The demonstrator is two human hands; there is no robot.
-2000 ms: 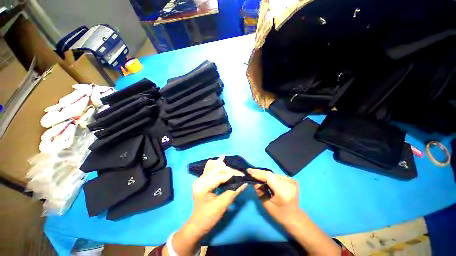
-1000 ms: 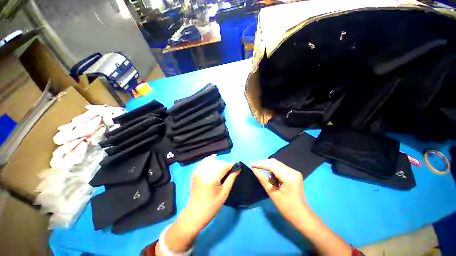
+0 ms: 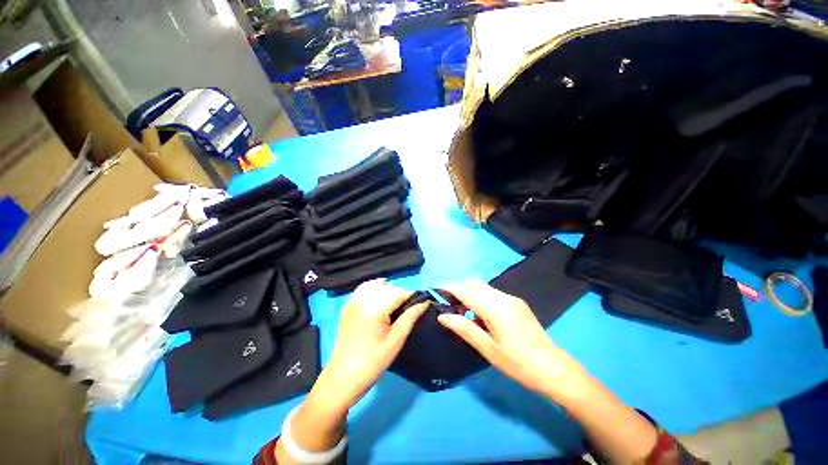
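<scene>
A black fabric pouch (image 3: 438, 356) hangs between my hands above the blue table, its top edge pinched and its small pale logo low on the face. My left hand (image 3: 370, 329) grips the pouch's upper left edge between thumb and fingers. My right hand (image 3: 495, 320) is at the upper right edge, thumb against the pouch. A short dark pointed blade and a bit of red show at the right fingers, seemingly thread snips (image 3: 447, 297); their grip is mostly hidden in the hand.
Stacked black pouches (image 3: 359, 227) stand at left, beside clear plastic bags (image 3: 118, 341) and white fabric pieces (image 3: 136, 238). A large carton (image 3: 465, 173) of black pouches lies at right, with loose pouches (image 3: 649, 272) before it. A tape ring (image 3: 788, 293) lies far right.
The pouch, earlier held low and flatter, is now held up with its face and logo showing. Since a second ago my right hand has shifted slightly left along the edge and the blade has come into view.
</scene>
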